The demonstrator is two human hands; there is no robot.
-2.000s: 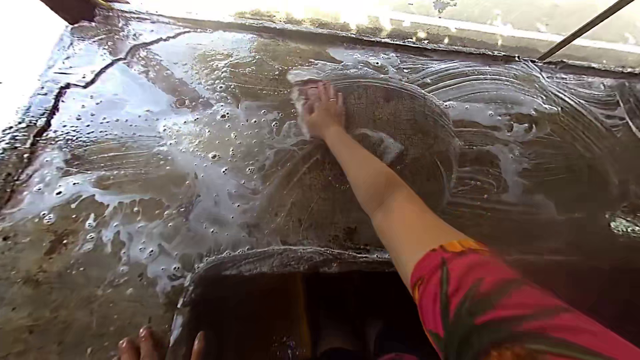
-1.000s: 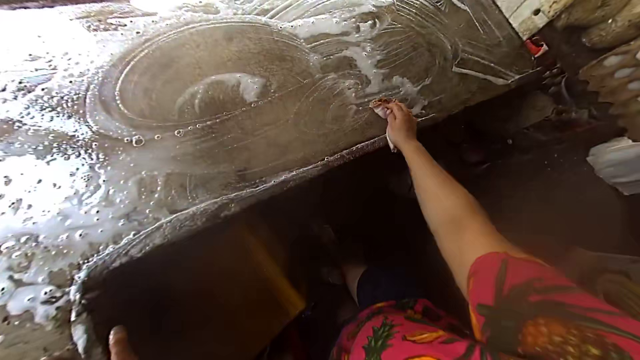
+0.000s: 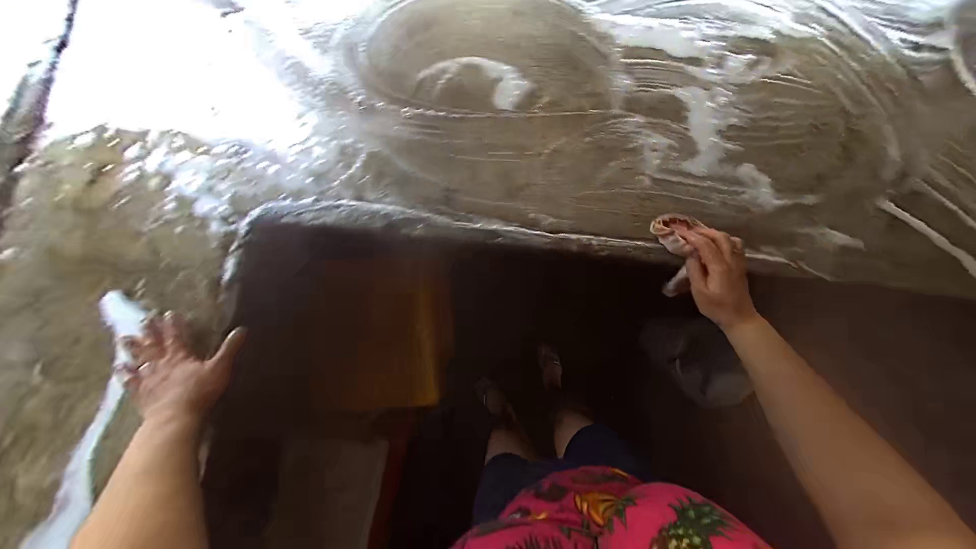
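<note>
A wet, soapy concrete countertop [image 3: 488, 171] spans the upper part of the view, with swirls of white foam [image 3: 705, 130] on it. My right hand [image 3: 713, 267] grips a small wet cloth [image 3: 675, 232] against the counter's front edge, right of centre; part of the cloth hangs below the edge. My left hand [image 3: 171, 366] is spread with its fingers apart on the left arm of the counter, beside a streak of foam, and holds nothing.
The counter's front edge turns a corner at the left. Under it, in shadow, are a yellowish-brown panel [image 3: 381, 335] and a pale rounded object [image 3: 701, 366] that I cannot identify. My feet are on the dark floor below. Bright glare covers the upper left.
My right hand was flat on the foamy surface two seconds ago and is now at the front edge. My left hand has come further into view. The view has shifted.
</note>
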